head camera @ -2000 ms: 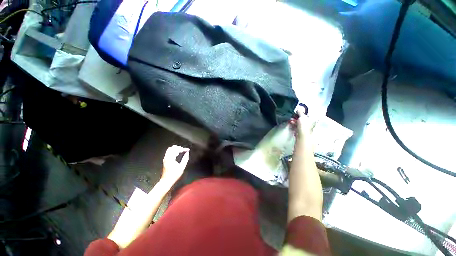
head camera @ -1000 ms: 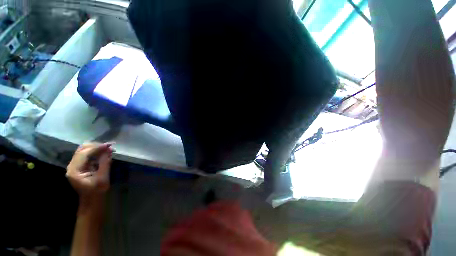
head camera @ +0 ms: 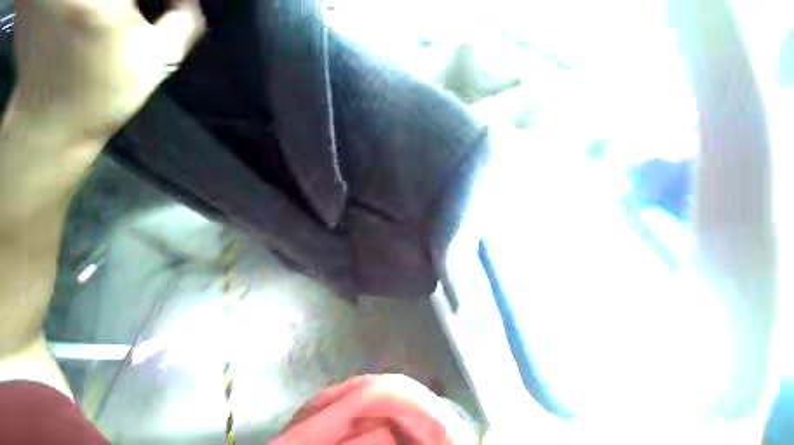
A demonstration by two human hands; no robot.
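A dark suit jacket [head camera: 396, 148] fills the upper left and middle, raised above the floor, with its lower edge beside the white table. A long folded edge, possibly a lapel, and a sleeve-like part run down it. My left hand [head camera: 104, 65] is at the upper left, blurred, its fingers curled against the dark cloth at the jacket's upper part. The fingertips are partly lost in the dark. My right hand is out of the picture. A pale, overexposed vertical band at the right may be my right arm.
The white table [head camera: 601, 330] is at the right, strongly overexposed, with a curved blue edge [head camera: 514, 330]. Yellow-black floor tape [head camera: 229, 382] runs along the grey floor at the lower left. My red clothing shows at the bottom.
The view has turned. The jacket was lying on the table, then was lifted, and now shows at the upper left beside the table. My left hand has come up to the cloth.
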